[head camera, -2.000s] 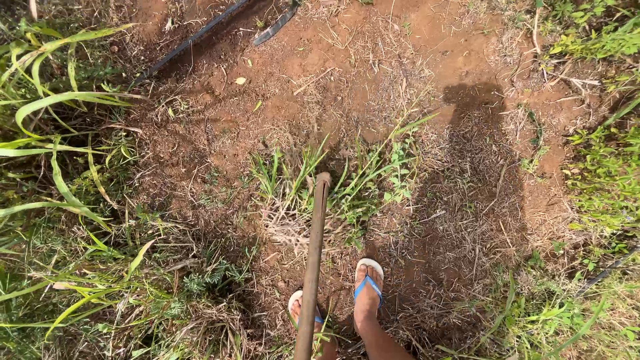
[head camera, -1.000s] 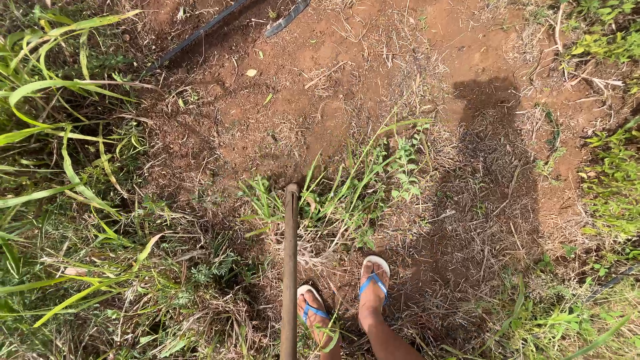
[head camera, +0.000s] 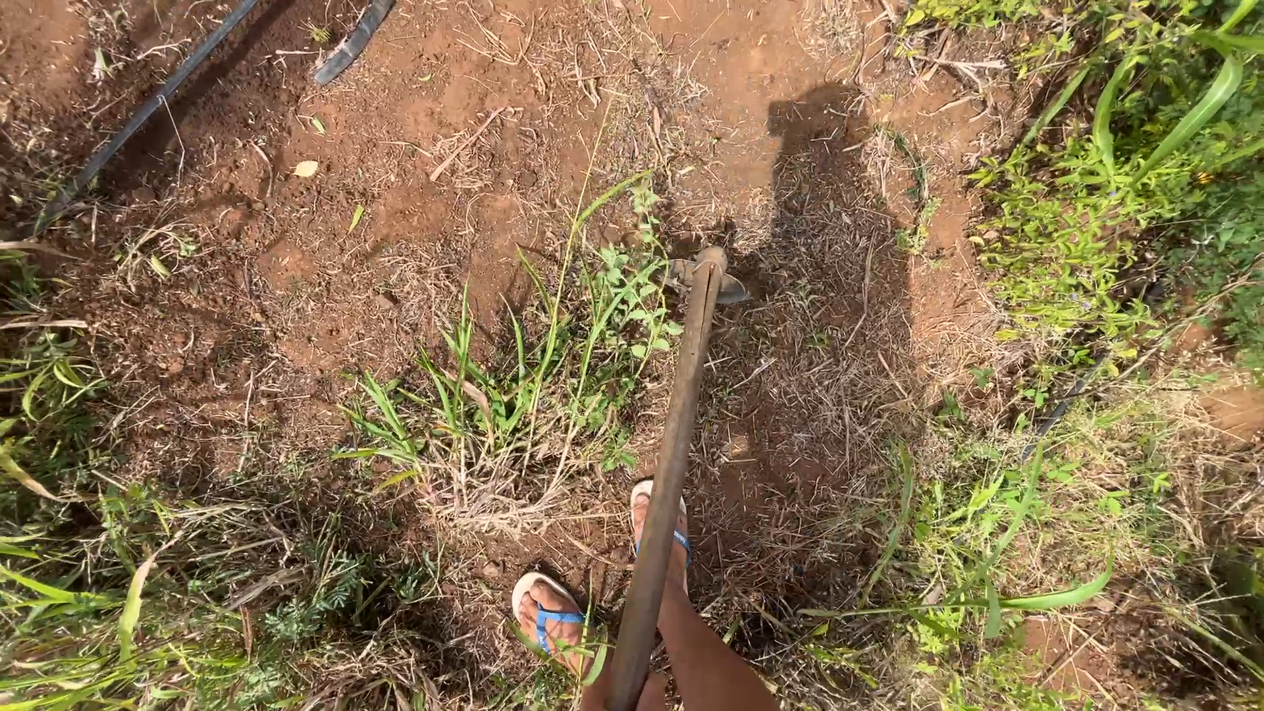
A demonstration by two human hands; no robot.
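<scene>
A hoe with a long wooden handle [head camera: 671, 454] reaches up from the bottom edge of the head view. Its metal blade [head camera: 733, 289] lies at the soil, just right of a clump of green grass and leafy weeds [head camera: 533, 385]. Both of my hands are outside the picture, so their hold on the handle is not seen. My feet, in white flip-flops with blue straps [head camera: 558, 620], stand on either side of the lower handle, below the clump.
A black hose [head camera: 148, 109] runs across the upper left, with a short dark curved piece [head camera: 355, 41] beside it. Tall grass [head camera: 59, 612] grows at the lower left and leafy plants [head camera: 1076, 227] at the right. Dry straw covers much of the red soil.
The hoe's head has moved from over the grass clump to its right side, and its blade now shows. The handle leans to the right.
</scene>
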